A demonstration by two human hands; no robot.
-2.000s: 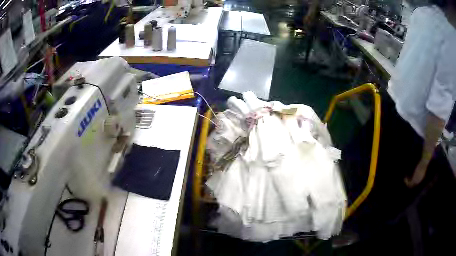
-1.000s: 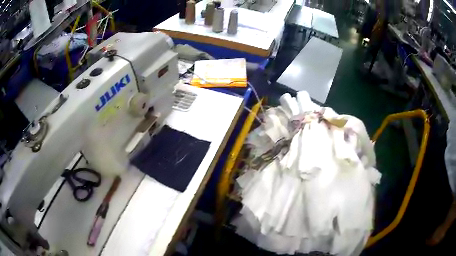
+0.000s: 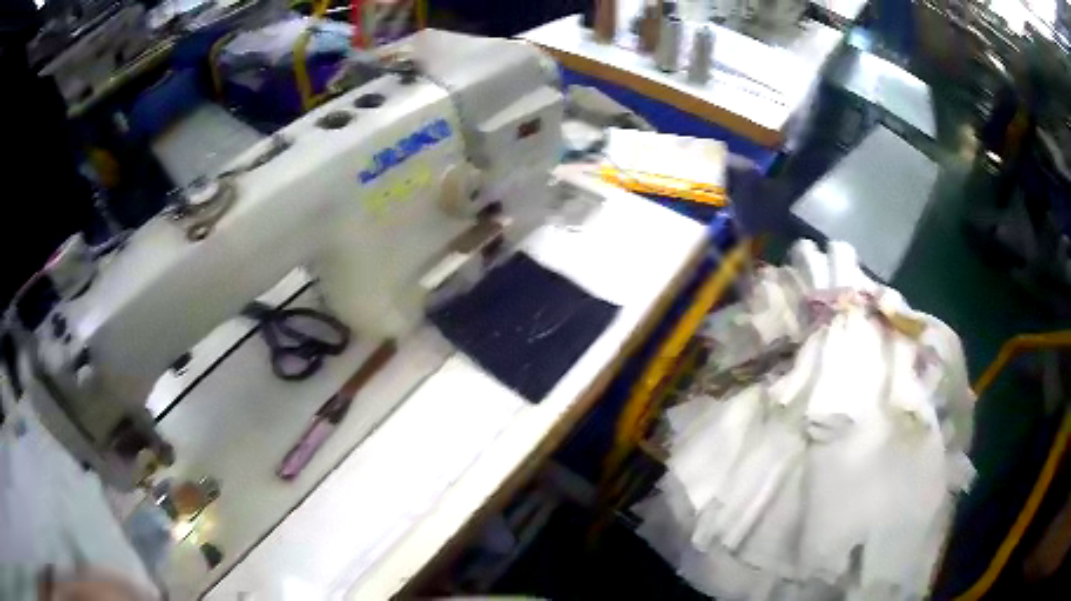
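The white JUKI sewing machine (image 3: 294, 194) fills the left side. Its blurred needle area is at lower left. White cloth (image 3: 59, 499) hangs at the left edge. A small skin-toned part, seemingly my left hand (image 3: 92, 586), shows at the bottom left edge beside this cloth, cut off and blurred; its grip cannot be told. My right hand cannot be made out. Black-handled scissors (image 3: 303, 342) lie under the machine arm. Pink-handled snips (image 3: 308, 451) lie on the bed, in line with and touching a brown-handled tool (image 3: 374, 366).
A navy cloth patch (image 3: 524, 324) lies at the table's right. A tied heap of white bundles (image 3: 822, 446) stands right of the table, within a yellow-railed cart (image 3: 1019, 534). A table with thread cones (image 3: 667, 47) stands behind.
The view has swung left and down, so machine, tools and bundles sit further right. The white cloth and skin-toned part have come in at lower left. The person at right has left the view.
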